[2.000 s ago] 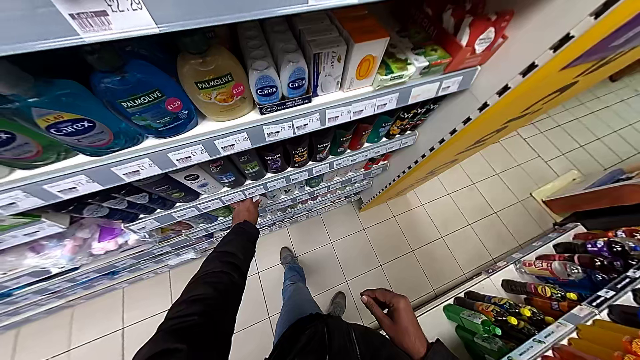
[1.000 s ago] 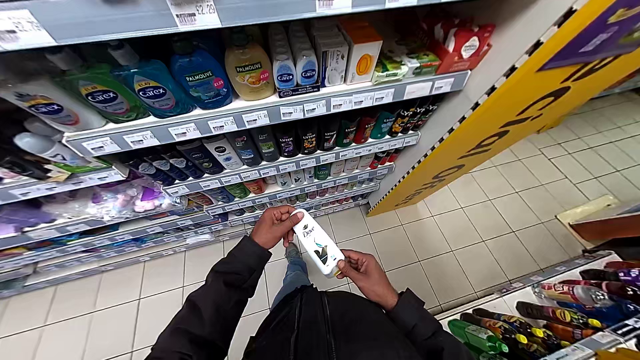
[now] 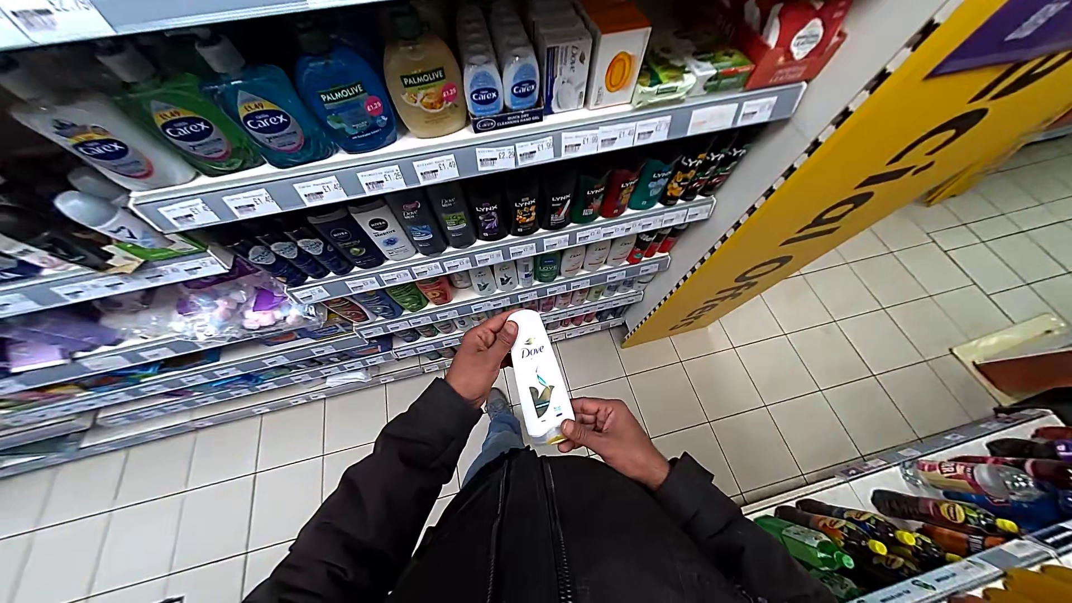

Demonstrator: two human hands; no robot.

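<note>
Both my hands hold a white Dove bottle [image 3: 540, 377] in front of my chest, its printed face turned up toward me. My left hand [image 3: 483, 356] grips the rounded white end between thumb and fingers. At the other end, where a yellowish cap edge shows, my right hand [image 3: 613, 437] pinches the bottle from the right. The bottle is tilted, its top end leaning slightly left. Beyond my left hand, a lower shelf holds a row of upright toiletry bottles [image 3: 505, 276], several of them white.
Ahead, a shelf edge [image 3: 456, 167] carries pump soap bottles, with dark shower gel bottles [image 3: 487, 209] below. A yellow sign panel [image 3: 804, 226] stands at the shelf's end. Drink bottles [image 3: 946, 511] fill a shelf at lower right. Tiled floor [image 3: 754, 402] lies between.
My left hand has come back from the lower shelves, where it was reaching two seconds ago, and now holds the white bottle. My right hand, earlier holding nothing visible, has joined it on the bottle.
</note>
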